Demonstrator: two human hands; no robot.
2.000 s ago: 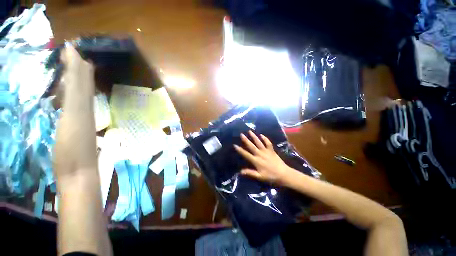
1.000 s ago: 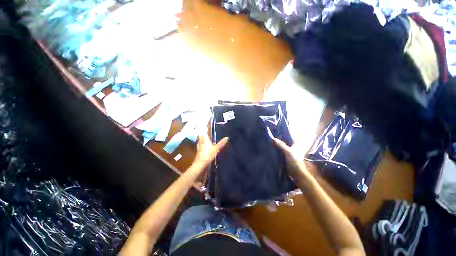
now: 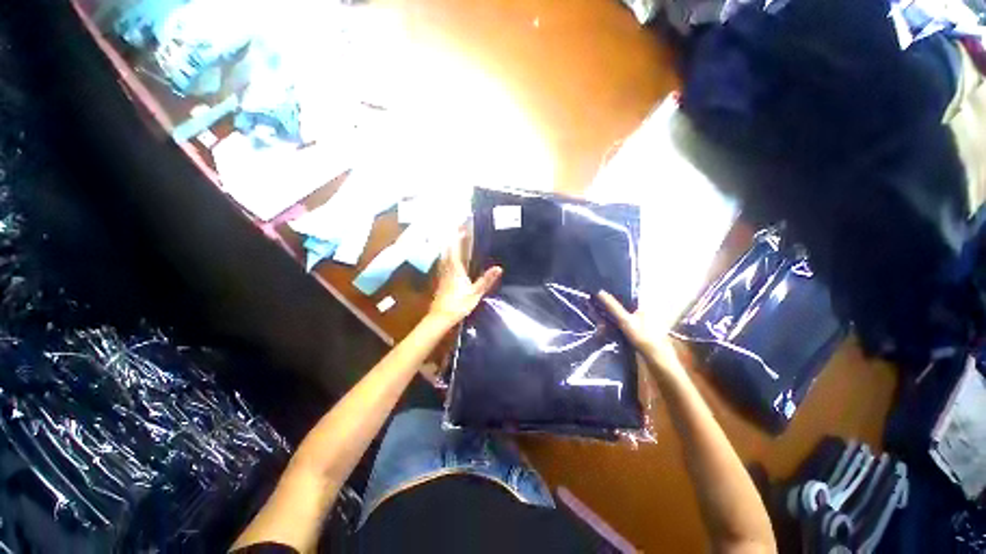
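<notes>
A stack of bagged folded dark garments [image 3: 541, 368] lies at the table's front edge, in shiny clear film with a small white patch near the top left. My left hand [image 3: 463, 294] grips its left side, thumb on top, fingers mostly hidden at the side. My right hand [image 3: 629, 322] grips its right side, thumb on top, fingers hidden. A bundle of bagged garments [image 3: 773, 325] with a thin whitish string across it lies to the right.
Pale blue and white strips [image 3: 292, 173] lie in a heap at the left. A bright white sheet [image 3: 687, 206] lies behind the stack. Unbagged dark garments [image 3: 800, 141] are at the upper right, hangers [image 3: 854, 492] at the lower right. Glinting dark bagged goods [image 3: 119, 433] are at the lower left.
Both hands have come to the stack's sides; earlier my right hand lay flat on a tilted bagged garment and my left arm reached out left. The stack is now squarer, with more glare on its film.
</notes>
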